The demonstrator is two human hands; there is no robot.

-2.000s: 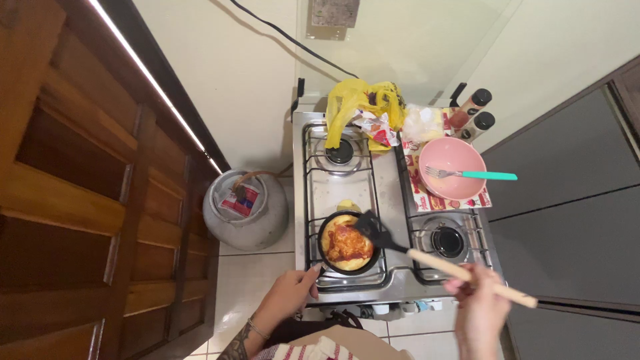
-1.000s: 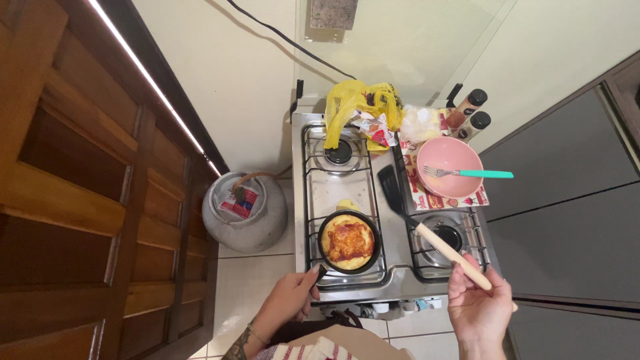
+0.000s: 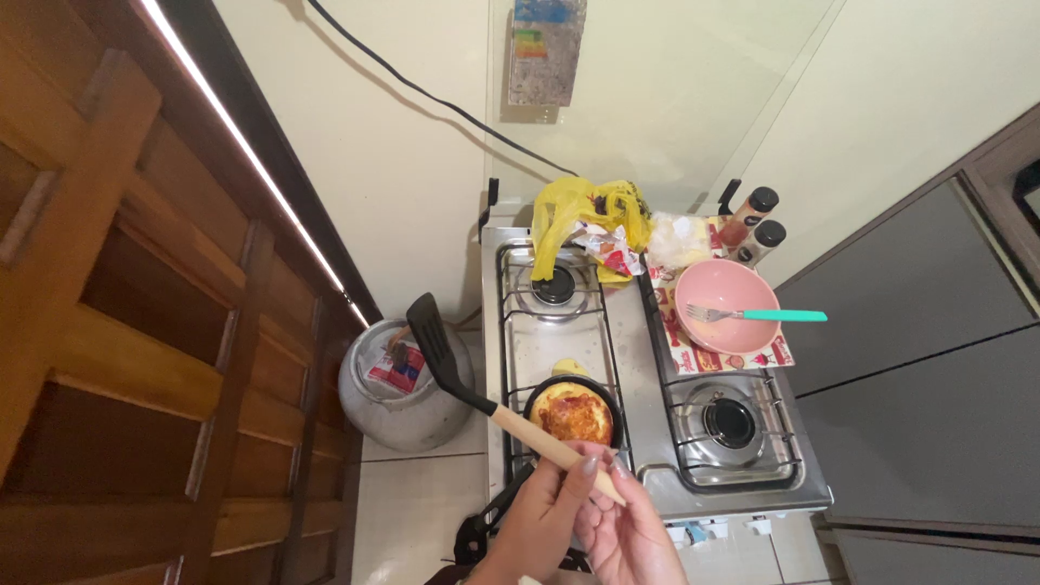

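Observation:
Both hands are together at the wooden handle of a black slotted spatula (image 3: 540, 437), just in front of the stove. My left hand (image 3: 532, 516) closes its fingers around the handle. My right hand (image 3: 624, 520) touches the handle's end with thumb and fingertips, its palm partly turned up. The spatula's black head points up and left, over the gas cylinder beside the stove. Behind the hands, a small black frying pan holds a browned, omelette-like food (image 3: 571, 414) on the front left burner; its near edge is hidden by the hands.
A pink bowl (image 3: 723, 280) with a turquoise-handled fork (image 3: 784, 315) rests on a patterned mat. Two black-capped jars (image 3: 749, 218), a yellow plastic bag (image 3: 565, 215) and a clear bag stand behind. A gas cylinder (image 3: 406, 422) is left of the stove (image 3: 638, 357).
My left hand has left the pan's handle and taken hold of the spatula. My right hand has moved left, and the spatula's head has swung from the stove's middle to its left side.

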